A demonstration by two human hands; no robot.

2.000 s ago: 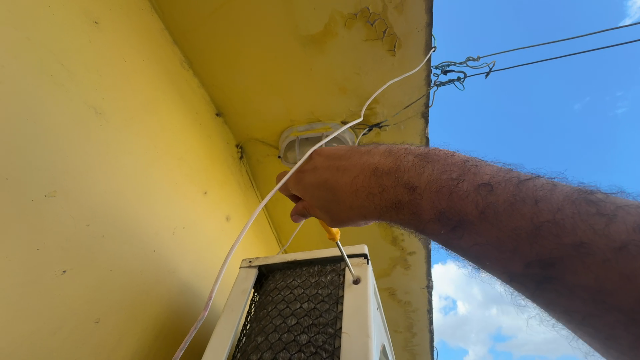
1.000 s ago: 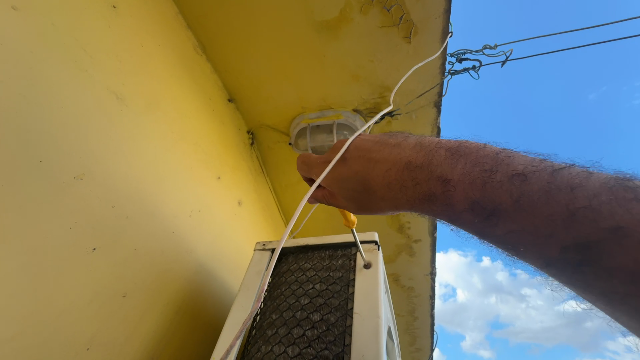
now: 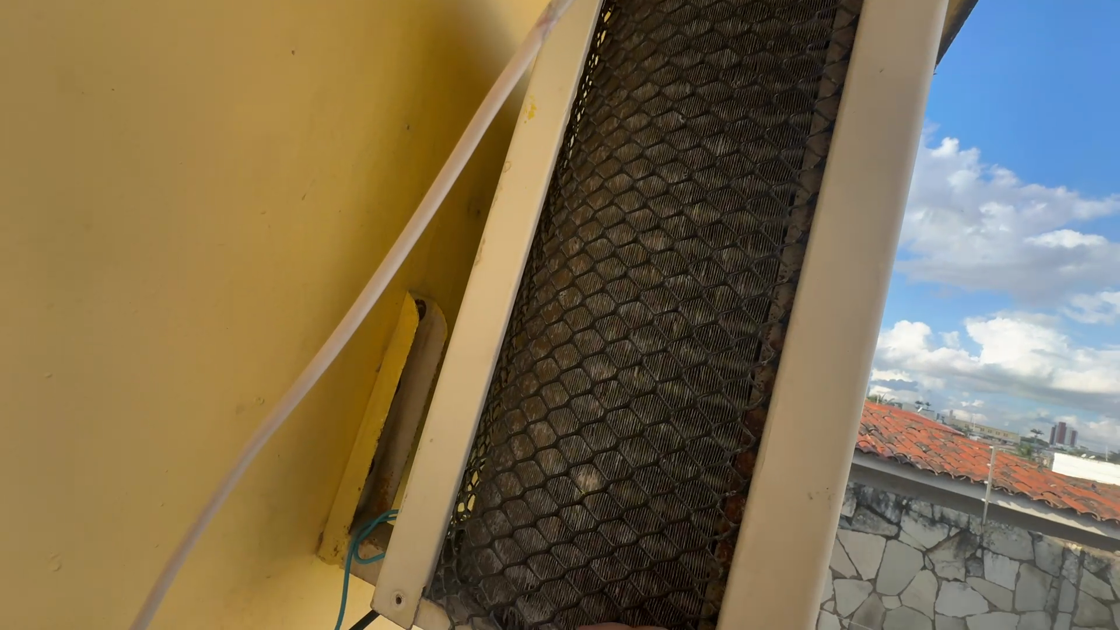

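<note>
The outdoor air-conditioner unit's off-white metal casing [image 3: 814,289] spans the view at a tilt, with dark mesh [image 3: 639,289] over its finned coil. A screw or hole [image 3: 398,599] shows at the lower left corner of the frame. A sliver of skin, seemingly a finger [image 3: 621,626], shows at the bottom edge below the mesh; which hand it belongs to, and what it holds, cannot be told. No screwdriver is visible. A white cable [image 3: 350,328] runs diagonally past the unit's left side.
A yellow wall [image 3: 175,219] stands at the left, with a yellow, rusty metal bracket [image 3: 372,437] behind the unit. A thin teal wire [image 3: 348,569] hangs by the bracket. Beyond the unit at right are a red tile roof [image 3: 980,455] and a stone wall [image 3: 945,560].
The view has swung down along the unit. My right hand, earlier gripping a yellow-handled screwdriver against a screw at the casing's top corner, no longer shows there; the screwdriver is out of view.
</note>
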